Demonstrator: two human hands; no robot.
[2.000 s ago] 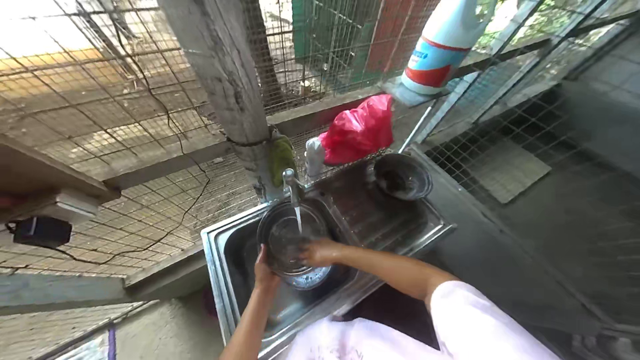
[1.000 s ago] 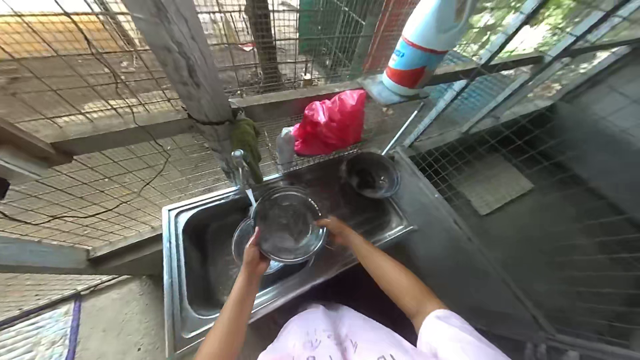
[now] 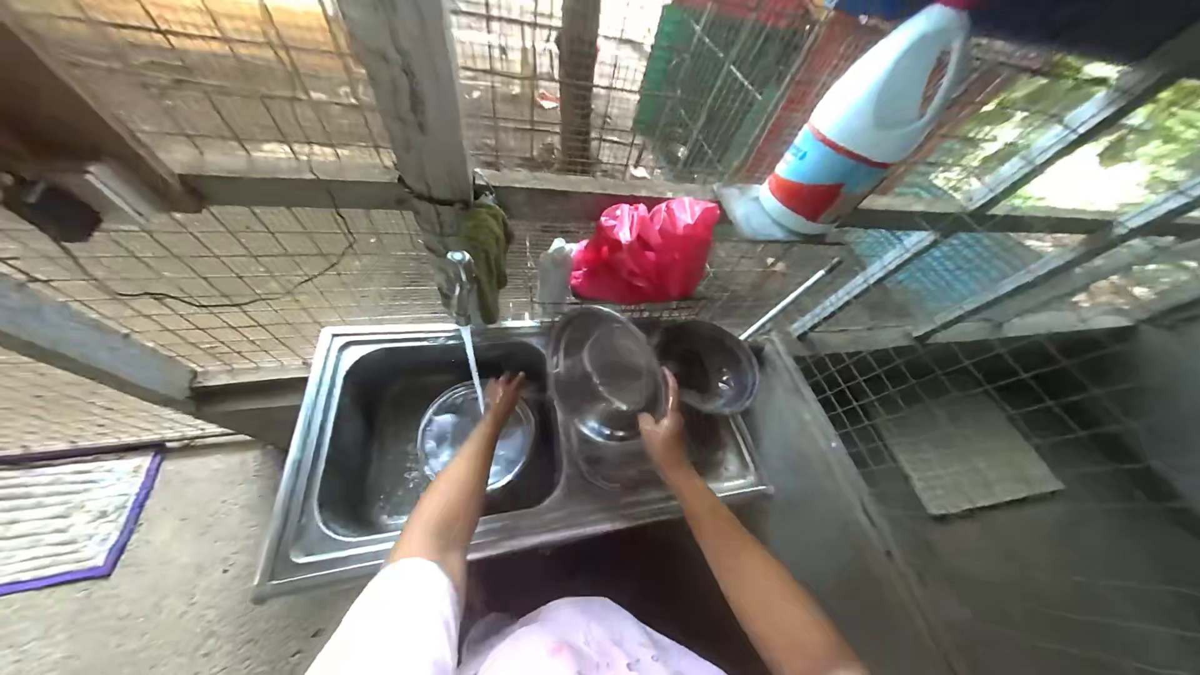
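Observation:
My right hand (image 3: 664, 427) grips the rim of a round metal bowl (image 3: 605, 370), which is tilted above the drainboard of the stainless steel sink (image 3: 323, 403). Beside it, my left hand (image 3: 506, 392) is over the basin near the stream of water, with no object visible in it. Water runs from the faucet (image 3: 459, 281) into the basin, where another round vessel (image 3: 450, 427) holds water. A dark bowl (image 3: 717, 366) rests on the drainboard, partly behind the bowl in my right hand.
Behind the sink stand a wire mesh wall and a wooden post (image 3: 412, 103) with a green cloth (image 3: 485, 258). A red plastic bag (image 3: 647, 251) is against the mesh, and a large white bottle (image 3: 867, 117) stands on the ledge at upper right.
The bowl that both hands held by the faucet is now over the drainboard in my right hand. My left hand has let go of it. The view has shifted.

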